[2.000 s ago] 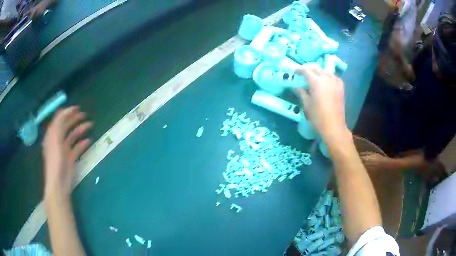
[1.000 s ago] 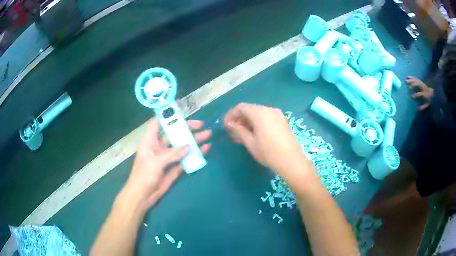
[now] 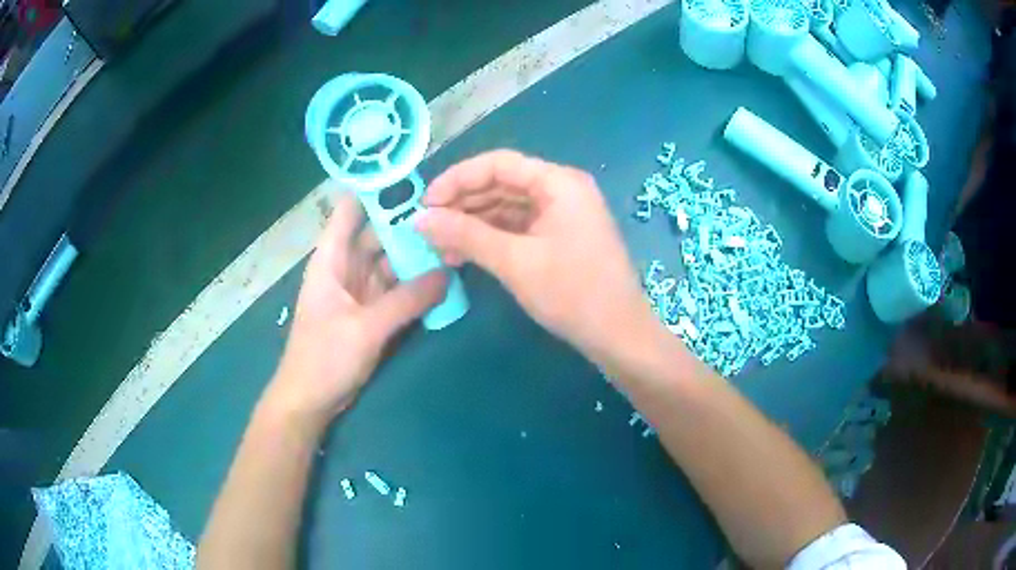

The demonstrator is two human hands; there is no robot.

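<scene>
My left hand (image 3: 351, 284) holds a light-blue fan housing (image 3: 414, 258) by its handle, spoked round head up and to the left. Two dark openings show in the handle near the head. My right hand (image 3: 513, 217) has thumb and fingers pinched at the handle's edge beside these openings. Whether a small clip is between the fingertips cannot be told. A loose pile of small light-blue clips (image 3: 735, 278) lies on the green table to the right of my right hand.
A heap of fan housings (image 3: 841, 95) is at upper right, with single housings nearer. A pale strip (image 3: 240, 267) borders the dark conveyor, where another housing (image 3: 42, 301) lies. A bag of small parts (image 3: 111, 523) is at lower left. A brown bin (image 3: 930, 462) is at lower right.
My left hand has taken hold of a housing, first seen in its grip one second ago. My right hand has moved from the housing heap to the handle's openings. The view has shifted.
</scene>
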